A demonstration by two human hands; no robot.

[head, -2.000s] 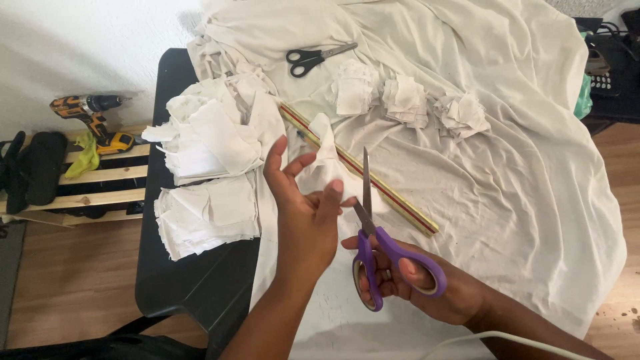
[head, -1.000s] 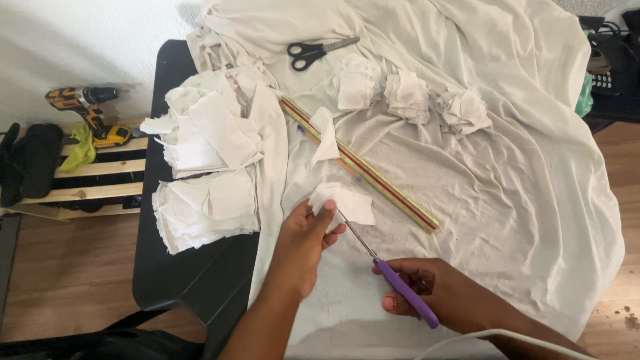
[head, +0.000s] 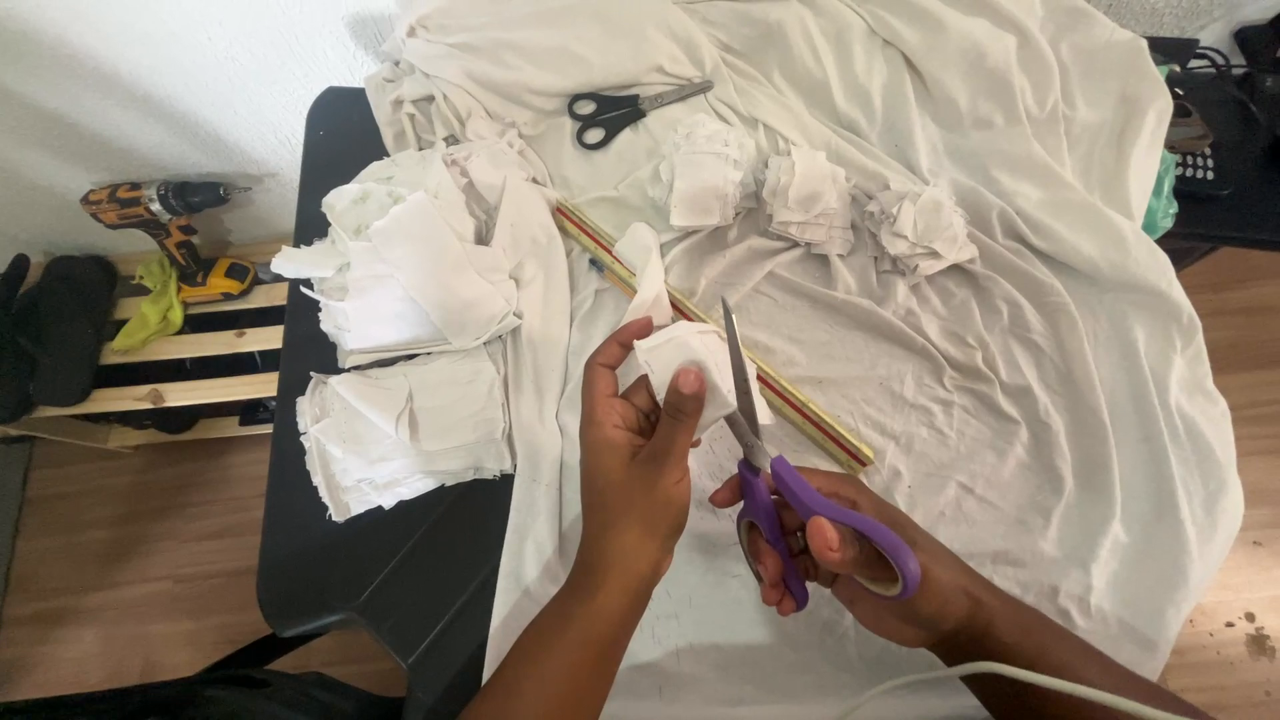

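Note:
Between the thumb and fingers of my left hand is a small piece of white fabric. My right hand grips purple-handled scissors; their blades are spread, with the right edge of the fabric at or between them. Another white scrap lies just beyond my left fingertips, across a yellow and red striped ruler or strip. Partly hidden under the strip is a thin blue-tipped item, perhaps a pen.
Stacks of white fabric pieces lie at the left of the black table. Black-handled scissors and several small fabric piles rest on the draped cloth. A cordless drill stands on a slatted wooden pallet. A pale cable crosses my right forearm.
The scissors were closed a second ago and their blades are now spread. My left hand has raised its fingers around the fabric piece; two seconds ago it was not holding this piece.

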